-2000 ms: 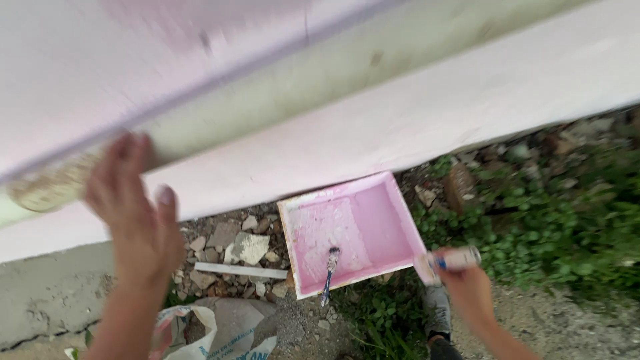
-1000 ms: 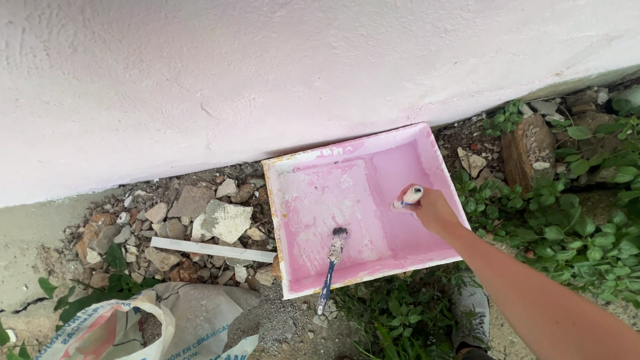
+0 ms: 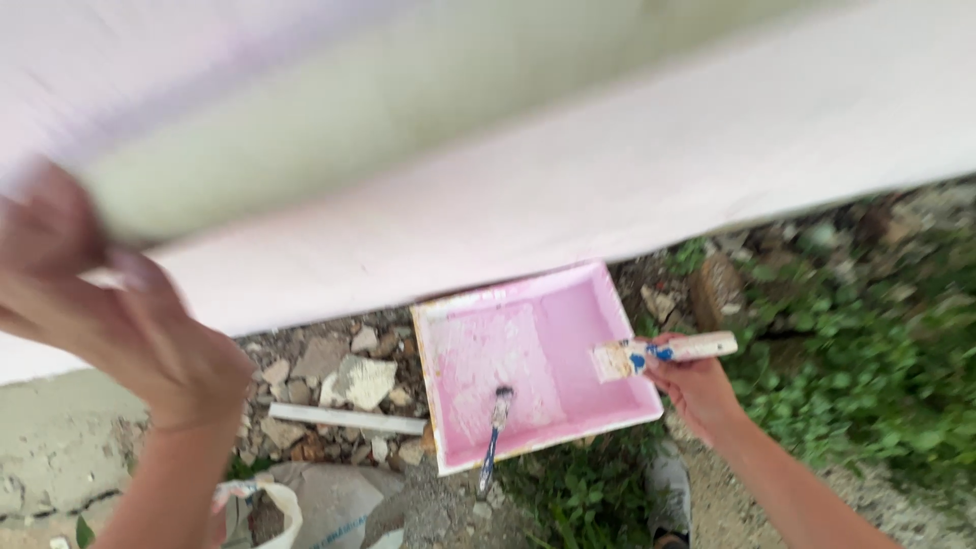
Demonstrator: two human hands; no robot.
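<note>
My right hand (image 3: 698,385) grips a wide paintbrush (image 3: 663,352) with a pale handle marked by blue paint; its bristle end is over the right side of a paint tray (image 3: 425,366). Pink paint (image 3: 587,335) lies in that side of the tray. A smaller paintbrush (image 3: 494,442) with a blue handle leans across the tray's near rim, bristles inside. At the left, my left hand (image 3: 99,290) is raised by a pale greenish ledge (image 3: 343,114) of the wall, its blurred fingers near the ledge's left end; whether they touch it is unclear.
The pale pink wall (image 3: 473,236) runs behind the tray. Rubble (image 3: 362,381), a white strip (image 3: 347,418) and an opened plastic sack (image 3: 335,499) lie left of the tray. Green plants (image 3: 831,358) grow at right. A shoe (image 3: 669,488) stands below the tray.
My left hand, out of view one second ago, is back at the left. My right hand has lifted the wide brush from the tray's paint side toward its right rim. The view has shifted, showing the ledge again.
</note>
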